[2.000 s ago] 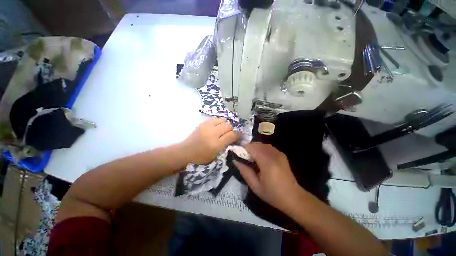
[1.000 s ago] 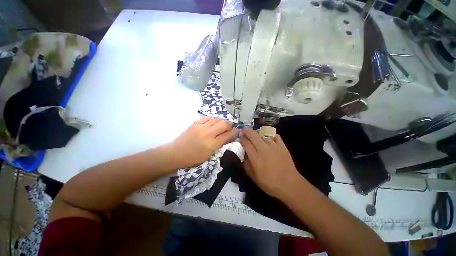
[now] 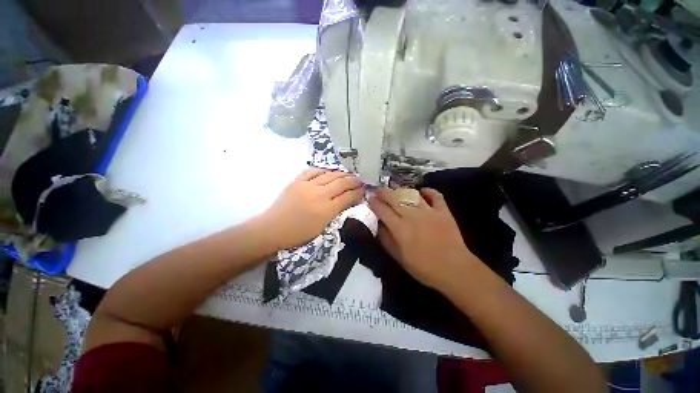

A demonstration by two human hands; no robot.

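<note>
The lace panel [image 3: 308, 263], white with a dark pattern, lies under and in front of my left hand and also shows behind it, left of the machine head. The black fabric piece [image 3: 430, 307] spreads under and right of my right hand. My left hand [image 3: 318, 201] presses flat on the lace, fingertips at the needle area. My right hand [image 3: 418, 234] holds the fabric edge down, fingertips beside the left ones. The sewing machine [image 3: 460, 77] stands over the fingertips. The needle and the seam under the fingers are hidden.
A blue-rimmed tray [image 3: 123, 127] with black pieces is at the left. A black pad [image 3: 556, 238] lies right of the fabric. Scissors [image 3: 685, 311] are at the far right edge. A cardboard box [image 3: 31, 322] with lace is lower left. A yellowish block [image 3: 408, 198] sits by my right fingers.
My right hand has moved from the folded edge up to the needle area beside my left fingertips. The lace and black layers in front of my hands have spread out flatter.
</note>
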